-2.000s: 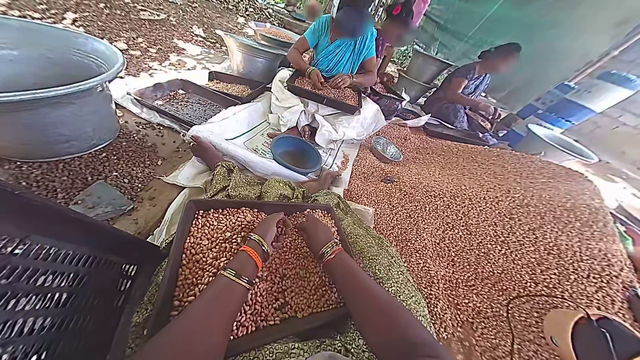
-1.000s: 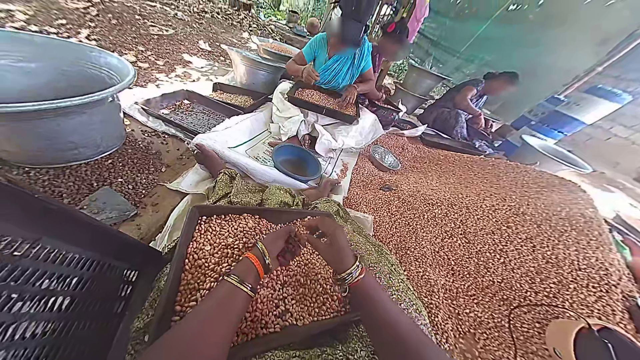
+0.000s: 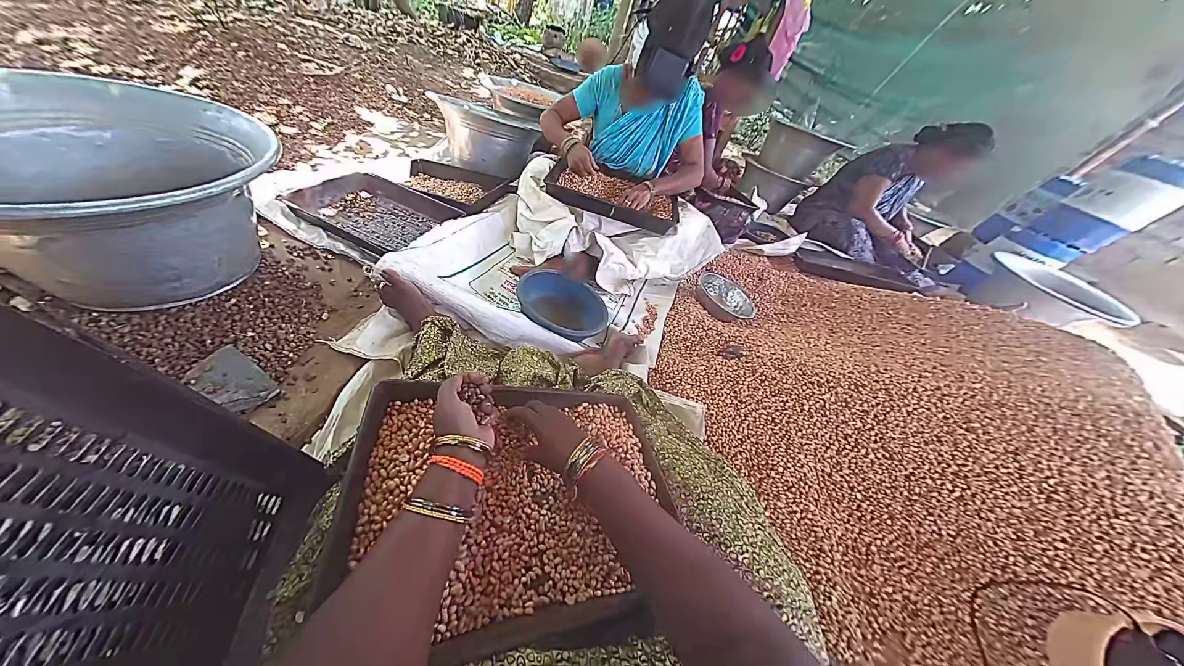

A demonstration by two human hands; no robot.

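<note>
A dark rectangular tray [image 3: 356, 462] full of reddish-brown nuts or seeds [image 3: 527, 555] rests on my lap, over green patterned cloth. My left hand [image 3: 465, 407] is turned palm up near the tray's far edge, cupped around several darker pieces. Beside it on the right, my right hand [image 3: 548, 435] reaches down to the nuts with bent fingers; its fingertips are partly hidden, so a hold cannot be made out. Bangles circle both wrists.
A black slotted crate [image 3: 139, 518] stands close on my left, a large metal tub [image 3: 129, 250] behind it. A blue bowl [image 3: 562, 305] and metal bowl [image 3: 725, 296] lie ahead. A wide nut heap [image 3: 925, 444] spreads right. Co-workers sit beyond with trays.
My left hand has moved left and away from me, toward the tray's far edge, and now shows dark pieces in its palm. My hands, close together before, are slightly apart.
</note>
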